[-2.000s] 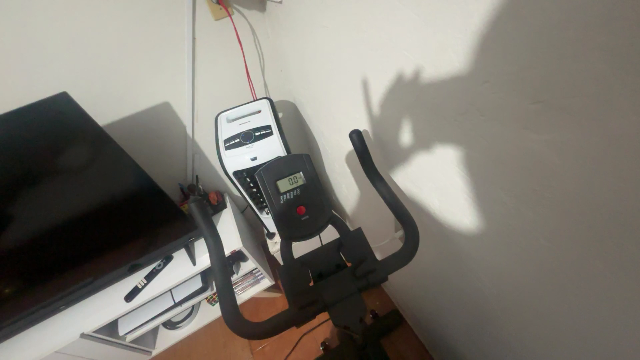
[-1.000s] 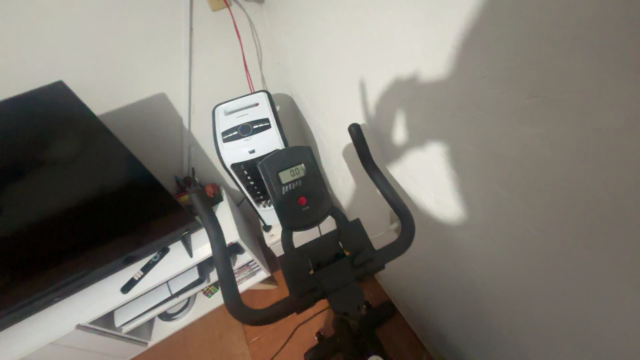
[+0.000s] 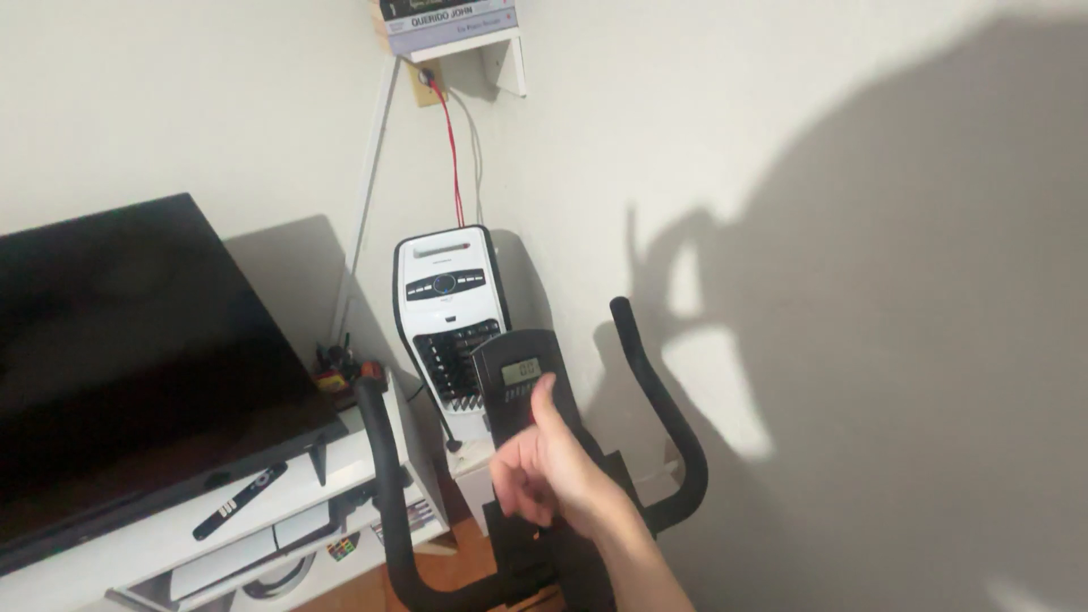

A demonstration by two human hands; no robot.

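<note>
My right hand (image 3: 552,467) reaches in from the lower right, its thumb pointing up and its fingers curled toward the palm. Nothing shows in it. It is in front of the exercise bike's black console (image 3: 514,361), whose small display is lit above and left of the thumb; the hand hides the console's lower part, and contact cannot be told. Black curved handlebars rise on both sides, the left bar (image 3: 387,476) and the right bar (image 3: 671,416), with no hand on either. My left hand is out of view.
A white and black air cooler (image 3: 446,280) stands behind the console. At left, a television (image 3: 144,357) and a remote control (image 3: 240,501) rest on a white TV stand (image 3: 76,578). Books (image 3: 450,30) lie on a wall shelf above a red cable (image 3: 453,144). Shadows fall on the right wall.
My right hand has come into view in front of the console; neither earlier frame shows it. The view has tilted upward, bringing in the books and shelf.
</note>
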